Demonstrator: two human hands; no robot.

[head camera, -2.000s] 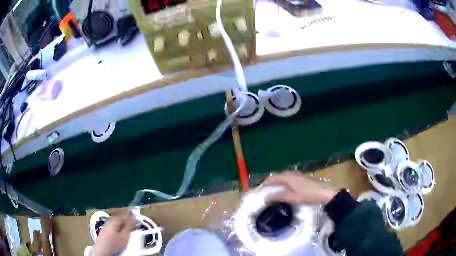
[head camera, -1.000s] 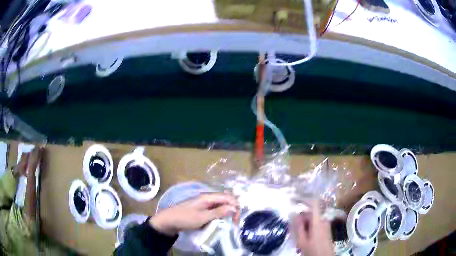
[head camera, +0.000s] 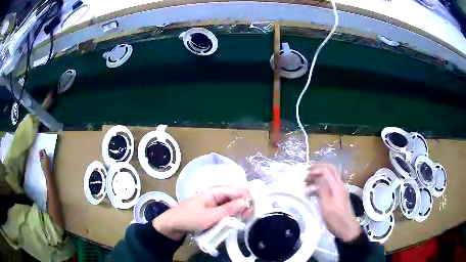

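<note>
A round white fixture with a glossy black centre lies nearest me at the bottom middle, on shiny clear plastic film. My left hand is at its left edge, fingers closed on a small white piece. My right hand is at its upper right, fingers bent, beside the lower end of the white cord. I cannot tell whether the right fingers grip the cord end. A white tub stands behind my left hand.
Several fixtures sit on the brown board at left and in an overlapping cluster at right. A brown stick with a red end crosses the green belt, which carries spaced fixtures. A person in yellow-green sleeves is at far left.
My view has tilted down since the earlier frames. My left hand has come from the left fixtures to the middle one. The belt fixtures have shifted. The cord now hangs to my right hand.
</note>
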